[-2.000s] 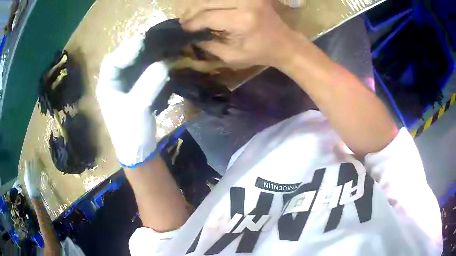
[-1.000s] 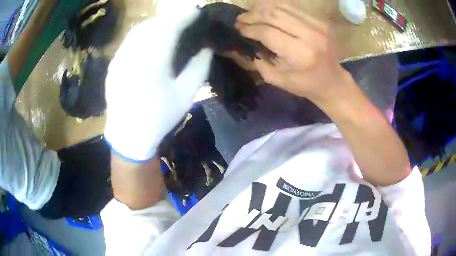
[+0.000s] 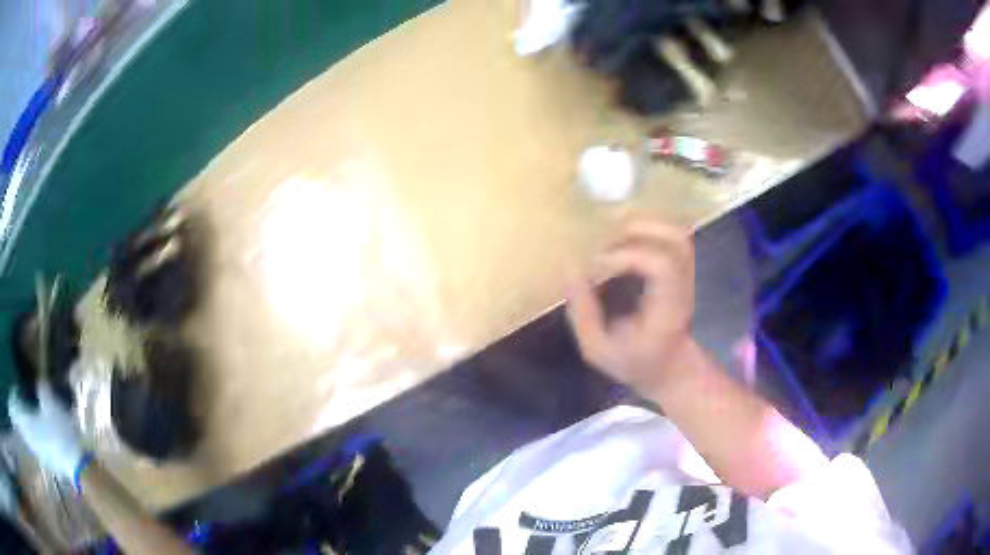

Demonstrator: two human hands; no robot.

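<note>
Black feathered birds point(image 3: 157, 401) with tan legs lie at the left end of the tan, film-covered board. My left hand point(image 3: 46, 434), in a white glove with a blue cuff, is small and blurred at the far left, beside a black bird point(image 3: 46, 341) with upright tan sticks; whether it grips the bird cannot be told. My bare right hand point(image 3: 646, 309) is over the board's near edge, thumb and fingers curled apart, with nothing visibly held. A white rounded object, likely the glue bottle point(image 3: 606, 173), lies beyond it.
A red, black and white packet point(image 3: 689, 152) lies right of the bottle. More black birds point(image 3: 657, 81) and a white crumpled item point(image 3: 545, 24) are at the top right. The green belt point(image 3: 217, 108) runs beyond the board. Blue-edged crates point(image 3: 858, 293) with dark contents stand below right.
The black bird between my hands has left the middle. My left hand has moved far left, my right hand has come away from it. The view has shifted, showing more of the board's right side.
</note>
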